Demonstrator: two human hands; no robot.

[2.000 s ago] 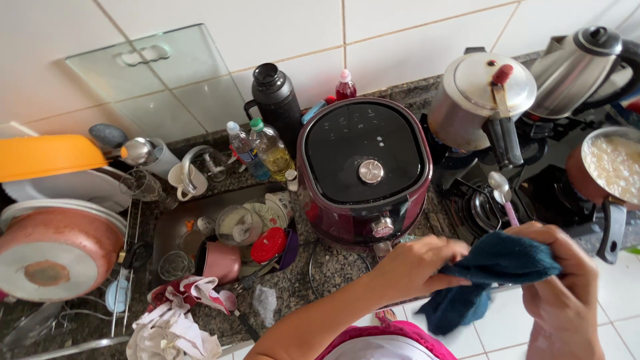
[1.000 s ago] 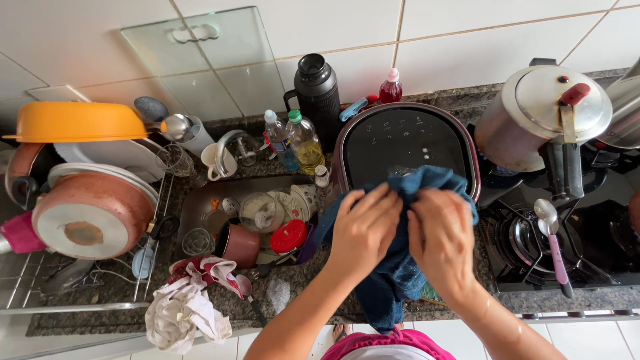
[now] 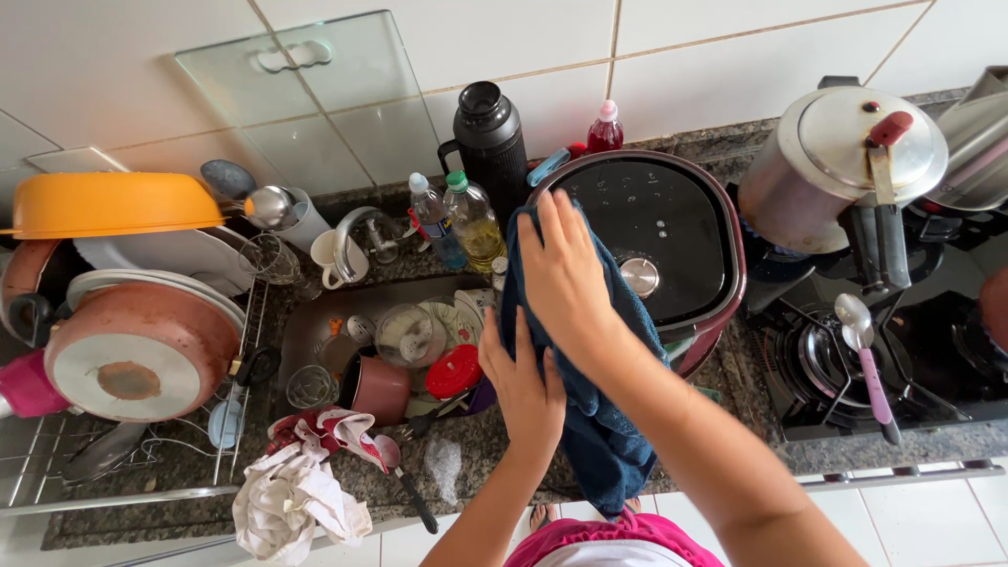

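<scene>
A dark blue cloth (image 3: 610,425) drapes over the left side of an air fryer (image 3: 677,220) with a glossy black top, a silver knob and a dark red body. My right hand (image 3: 568,276) lies flat on the cloth near the appliance's upper left edge, fingers pointing toward the wall. Lower and to the left, my left hand (image 3: 524,386) rests against the cloth's left side with its fingers spread. Small drops or marks show on the black top. The cloth hides the appliance's left side and part of its front.
Dishes and a red lid (image 3: 454,371) fill the sink at left, beside a loaded dish rack (image 3: 169,494). Bottles and a black thermos (image 3: 490,146) stand behind. At right, a pressure cooker (image 3: 843,169) and a spoon (image 3: 865,354) sit on the gas stove. A pale cloth (image 3: 295,500) hangs over the counter edge.
The blue cloth, bunched between both hands in front of the air fryer two seconds ago, now hangs over its left side. Since one second ago, both hands have moved left across it.
</scene>
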